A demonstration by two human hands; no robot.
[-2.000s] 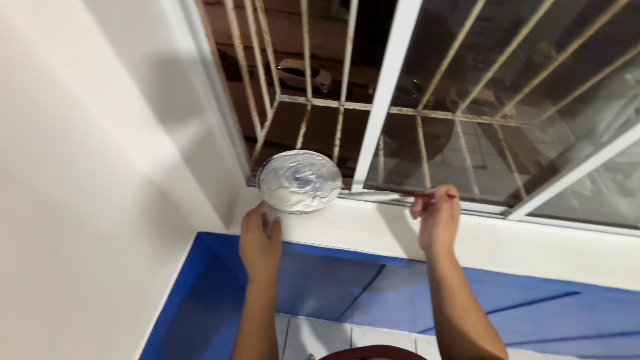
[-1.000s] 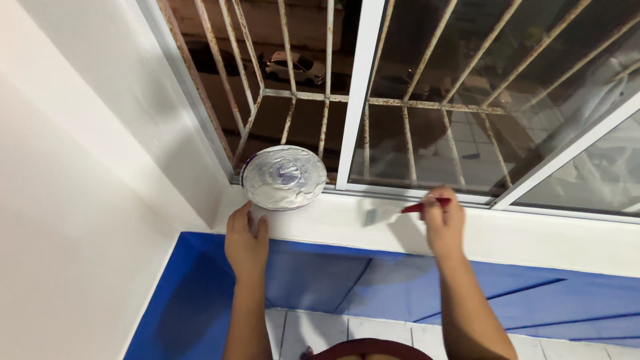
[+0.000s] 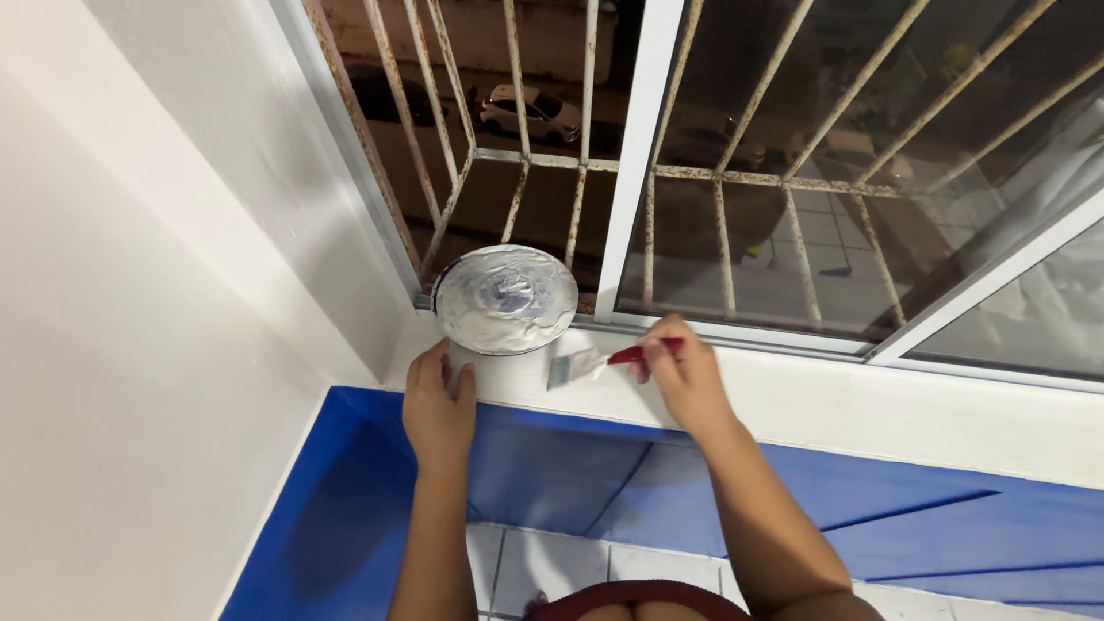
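Observation:
A round lid or shallow dish coated in white paint (image 3: pixel 504 300) is at the left end of the white windowsill (image 3: pixel 776 388), against the window track. My left hand (image 3: pixel 440 401) is at its near edge, fingertips close under the rim; whether they grip it cannot be told. My right hand (image 3: pixel 681 371) holds a paintbrush by its red handle (image 3: pixel 642 351). The brush's paint-covered bristles (image 3: pixel 569 369) point left, low over the sill or on it, just right of the dish.
A sliding window with a white frame (image 3: pixel 634 172) borders the sill; its left part is open onto rusty white bars (image 3: pixel 586 103). A white wall (image 3: pixel 172 302) stands at the left. Below the sill is a blue-painted wall (image 3: pixel 552 466), then a tiled floor (image 3: pixel 552 561).
The brush, at first level with the window track beside the dish, has come down toward me over the sill. My left hand stays by the dish.

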